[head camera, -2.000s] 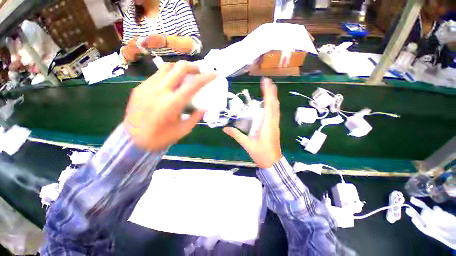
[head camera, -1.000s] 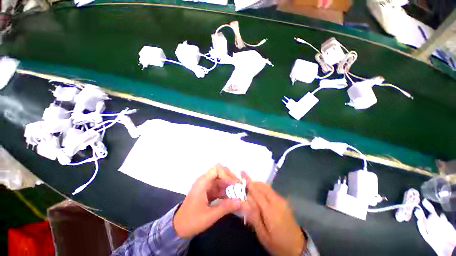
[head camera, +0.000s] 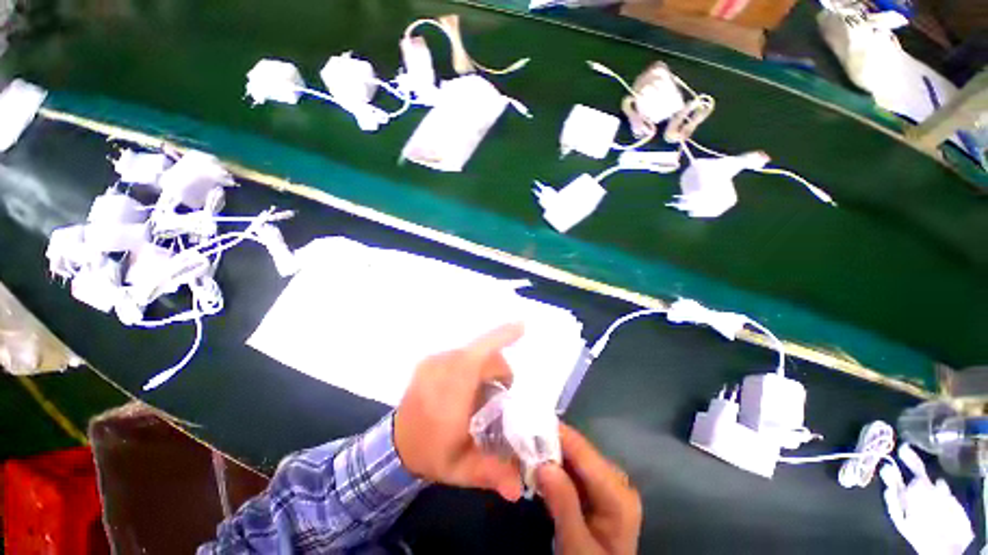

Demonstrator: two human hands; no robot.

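My left hand [head camera: 450,417] and my right hand [head camera: 590,499] are together at the near edge of the white stack of sheets [head camera: 358,314]. Between them they hold a white adapter in thin, crumpled white wrapping [head camera: 522,428]. My left fingers are around its left side, and my right fingers pinch its lower end. Its cord and pins cannot be told apart. A tangled heap of white adapters [head camera: 141,244] lies on the bench at left. Two bare adapter blocks [head camera: 758,412] with cords lie on the bench at right.
Beyond the bench's pale raised edge [head camera: 433,235], the green belt [head camera: 325,152] carries two groups of white adapters [head camera: 588,130] with cords. A white glove [head camera: 926,504] and a clear plastic item [head camera: 932,425] lie far right. A red stool [head camera: 49,504] stands at lower left.
My hands came down from over the belt to the stack's near edge. Since one second ago, white wrapping shows around the held item. The adapters on the belt appear further left.
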